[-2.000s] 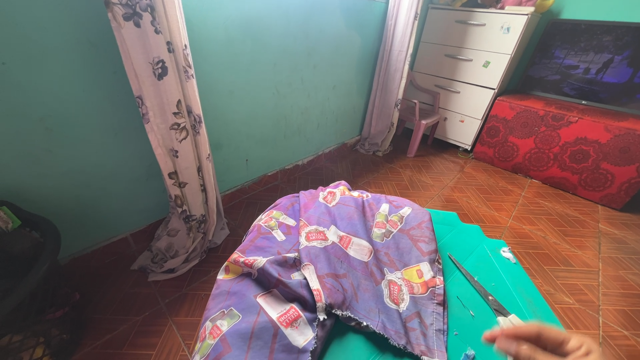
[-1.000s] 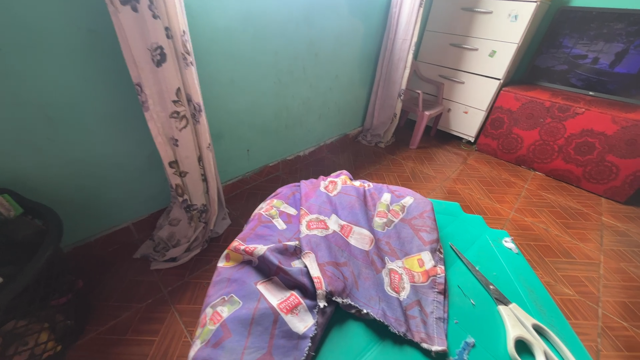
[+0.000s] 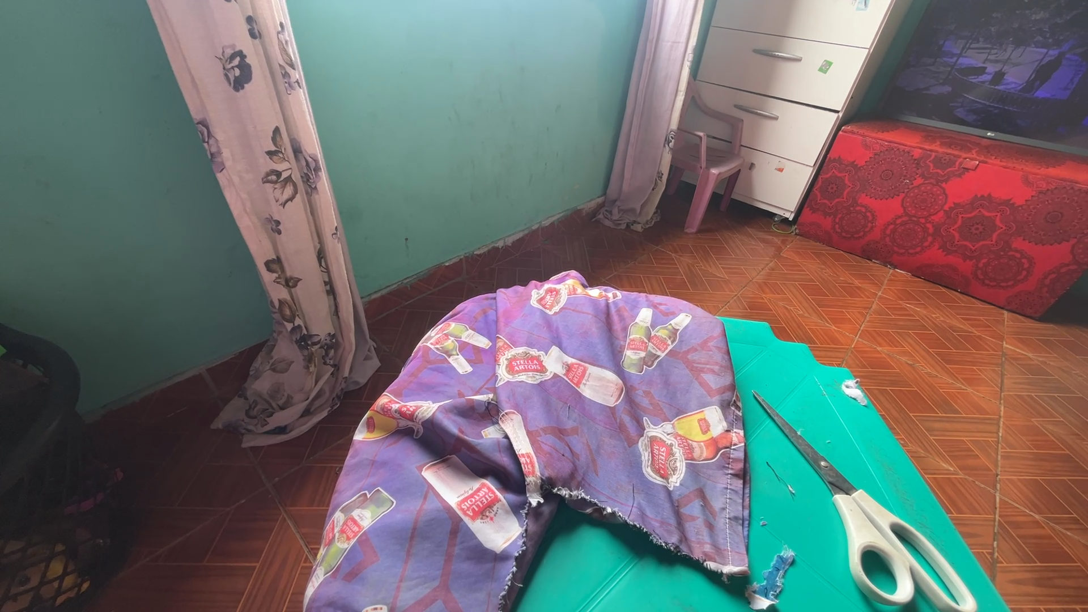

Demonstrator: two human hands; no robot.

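Note:
Neither of my hands is in view. A purple printed cloth (image 3: pixel 629 425) with drink pictures and frayed edges lies draped over the left part of a green plastic surface (image 3: pixel 816 442). To the right of the cloth, a pair of scissors (image 3: pixel 850 493) with cream handles rests on the green surface, its blades closed and pointing away to the upper left. A small blue fabric scrap (image 3: pixel 772 578) lies between the cloth and the scissors' handles. Short loose threads (image 3: pixel 780 478) are near the blades. A white scrap (image 3: pixel 853 391) sits at the surface's right edge.
A floral curtain (image 3: pixel 280 212) hangs at the left, with a dark mesh basket (image 3: pixel 42 476) beyond it at the left edge. Farther back are a pink plastic chair (image 3: pixel 710 161), a white chest of drawers (image 3: pixel 773 93), a red patterned box (image 3: pixel 943 204) and a television (image 3: pixel 994 68) on it.
A hand seen over the scissors' handles two seconds ago has left the view, and the handles now show in full. The scissors and cloth stay about where they were.

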